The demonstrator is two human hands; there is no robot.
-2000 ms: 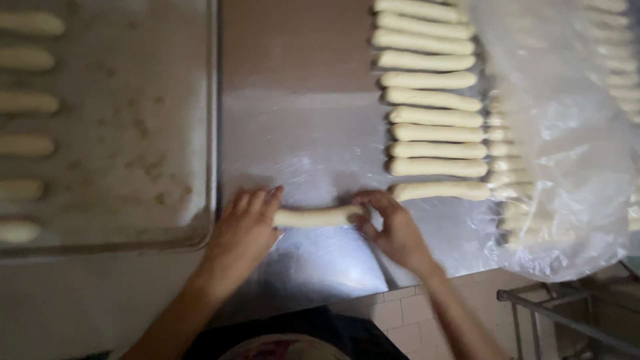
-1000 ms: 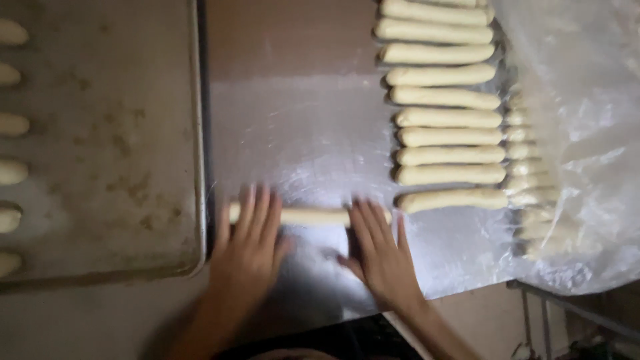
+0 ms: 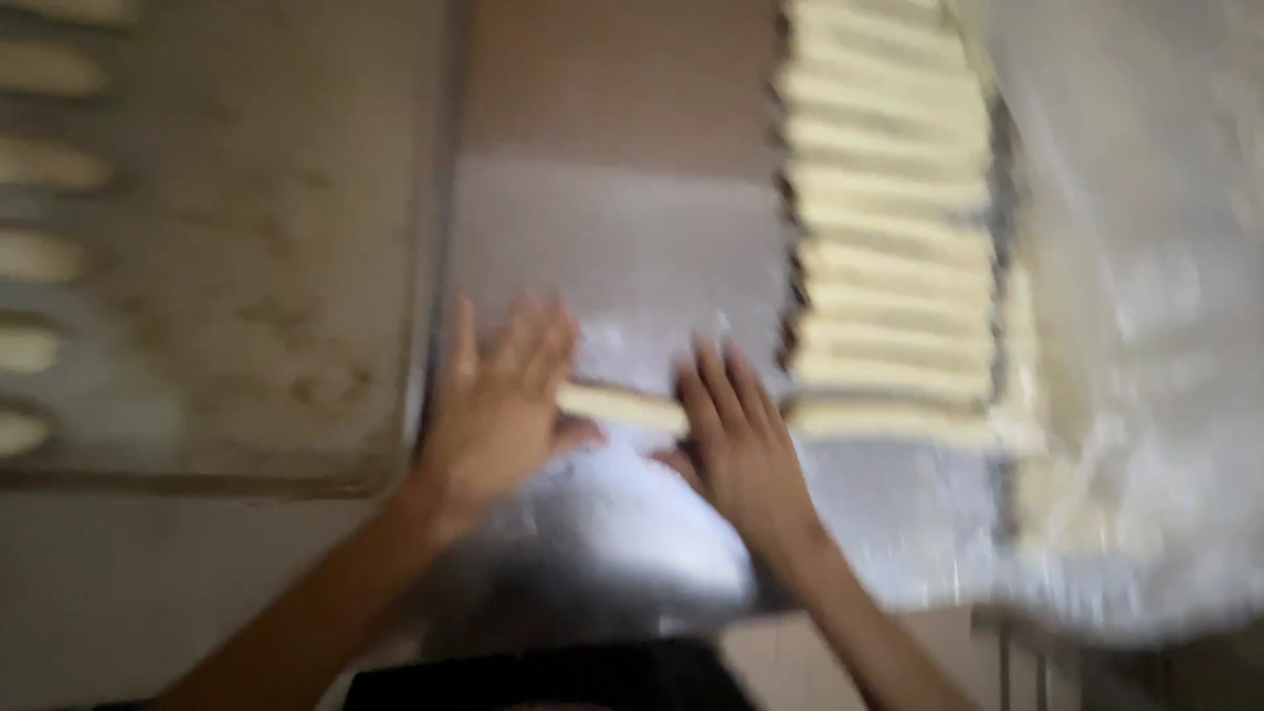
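On the metal work surface lies a strip of pale dough, its middle showing between my hands. My left hand rests palm down over its left part, fingers spread. Palm down as well, my right hand covers its right end. Both hands are blurred, and the dough's ends are hidden under them. To the right of my right hand, several dough strips lie side by side in a column.
At the left stands a stained baking tray with several dough pieces along its far left. Clear plastic sheeting covers more dough at the right. The work surface's front edge is near my body, with a metal frame below right.
Two seconds ago my fingers were curled at the dough strip's ends; one second ago both hands lay flat on it, as now. The strip is now slanted, lower at the right.
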